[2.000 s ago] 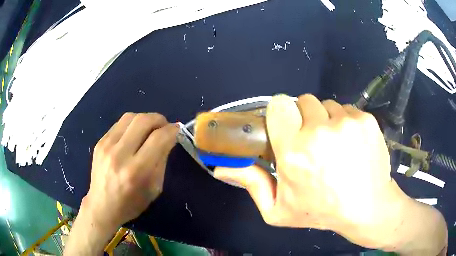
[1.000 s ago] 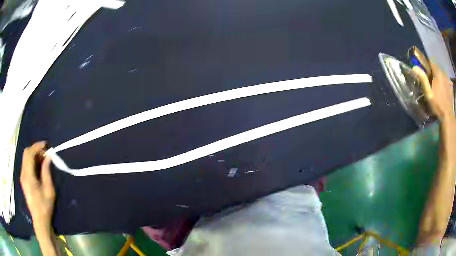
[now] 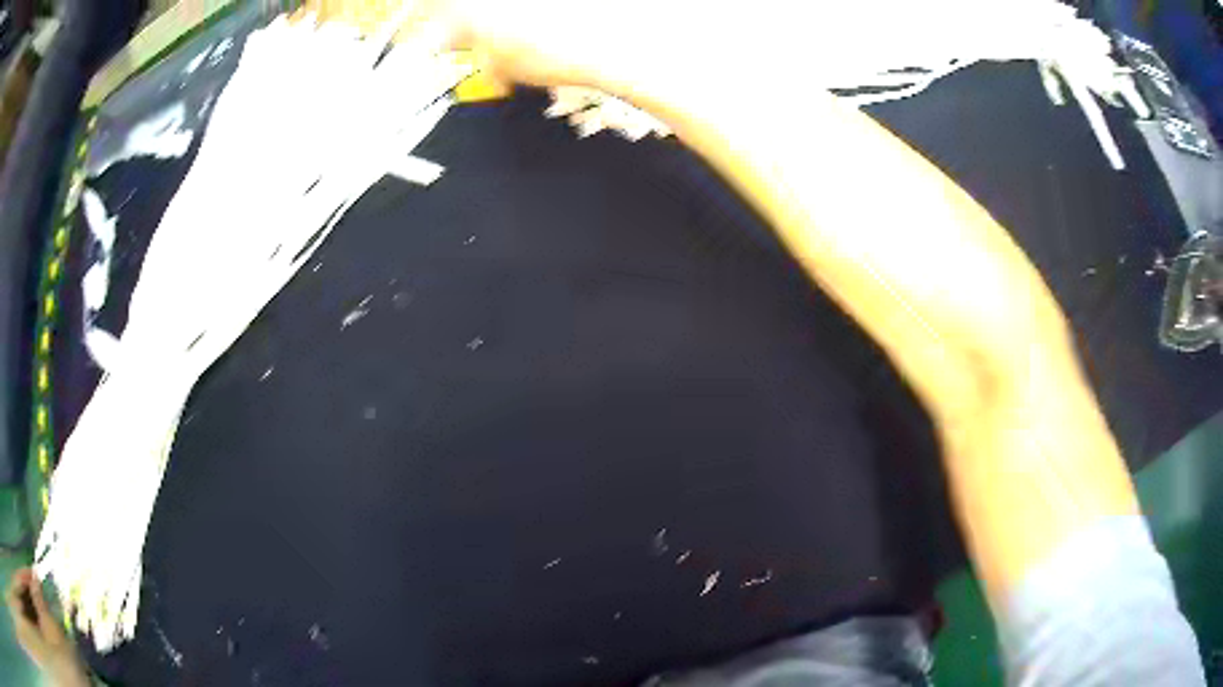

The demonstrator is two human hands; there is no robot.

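A thick pile of white fabric strips [image 3: 201, 255] fans along the left side of the dark cover. Another white bunch [image 3: 993, 34] lies at the far side. My right arm crosses from the lower right to the far left. My right hand [image 3: 463, 34] is at the pile's far end beside a yellow-orange piece [image 3: 479, 81]; it is washed out, so its fingers and any hold are unclear. My left hand [image 3: 43, 628] is small and partly cut off at the lower left, beside the pile's near ends; its hold is unclear.
The iron [image 3: 1191, 295] stands at the right edge, partly out of view. The dark cover [image 3: 577, 362] carries scattered thread scraps. Green floor [image 3: 1187, 497] shows at the lower right. My grey clothing is at the bottom edge.
My right hand has let go of the iron and moved to the far left. My left hand has moved down and left. The looped strip no longer lies across the middle.
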